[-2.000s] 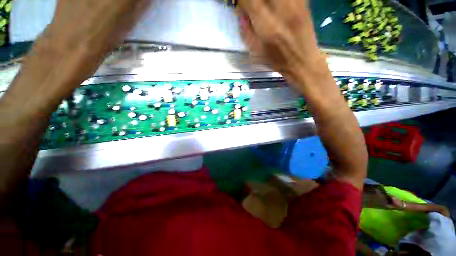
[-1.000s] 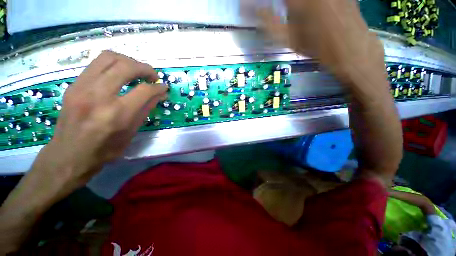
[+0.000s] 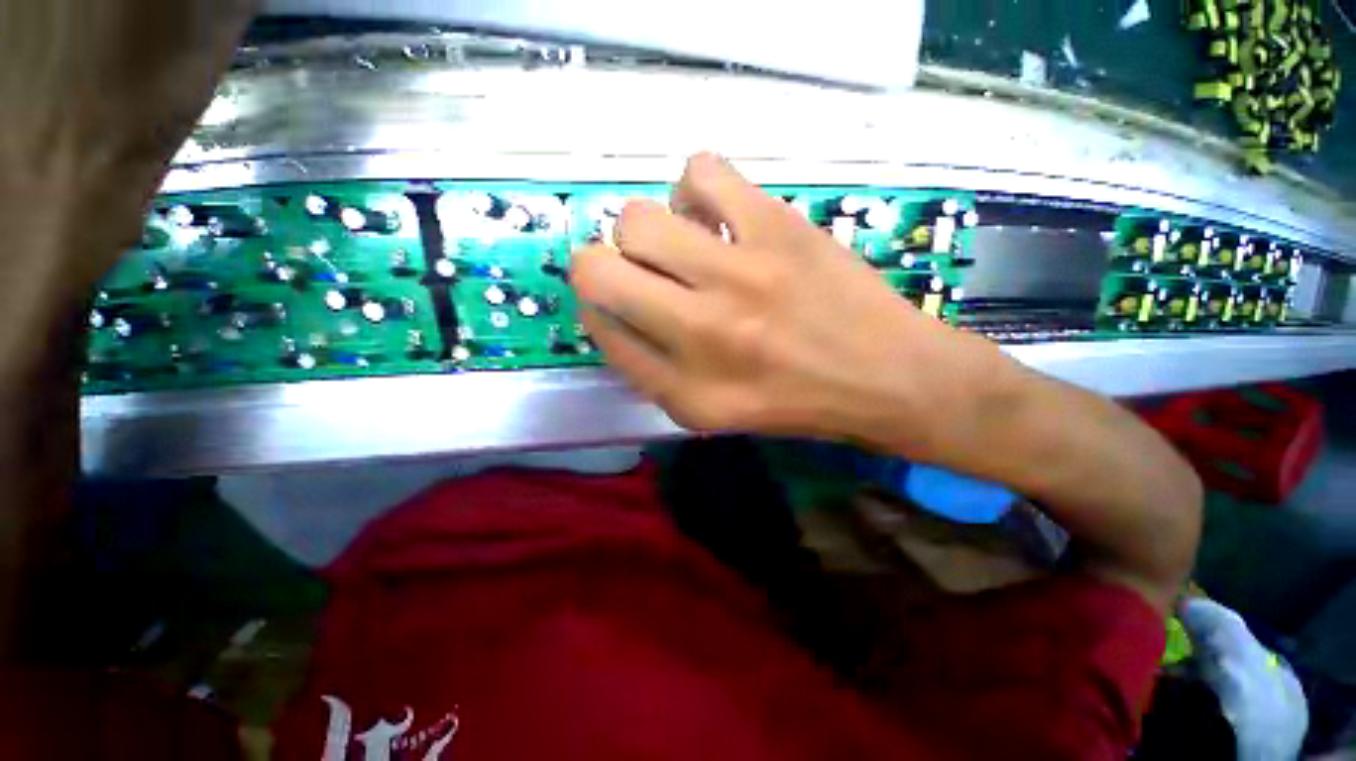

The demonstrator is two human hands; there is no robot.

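My right hand [image 3: 729, 312] is over the green circuit board [image 3: 513, 335] in the rail, fingers curled and fingertips down at its surface. The fingers hide whether a part is in them. Yellow transformers [image 3: 940, 238] stand on the board's right end, partly hidden by my hand. Another board section [image 3: 238, 327] lies to the left, past a dark gap. Only my left forearm shows, blurred at the left edge; the hand is cut off by the top edge.
A white sheet [image 3: 744, 33] lies behind the rail. Loose yellow-and-black transformers [image 3: 1264, 75] are piled at top right. Another populated board [image 3: 1205, 275] is farther right in the rail [image 3: 521, 416]. Below are a blue stool [image 3: 959, 494], a red stool [image 3: 1257, 439] and part of a person.
My right hand has come down from the white sheet to the board. My left hand has left the board and gone out of view at the top. The view has shifted.
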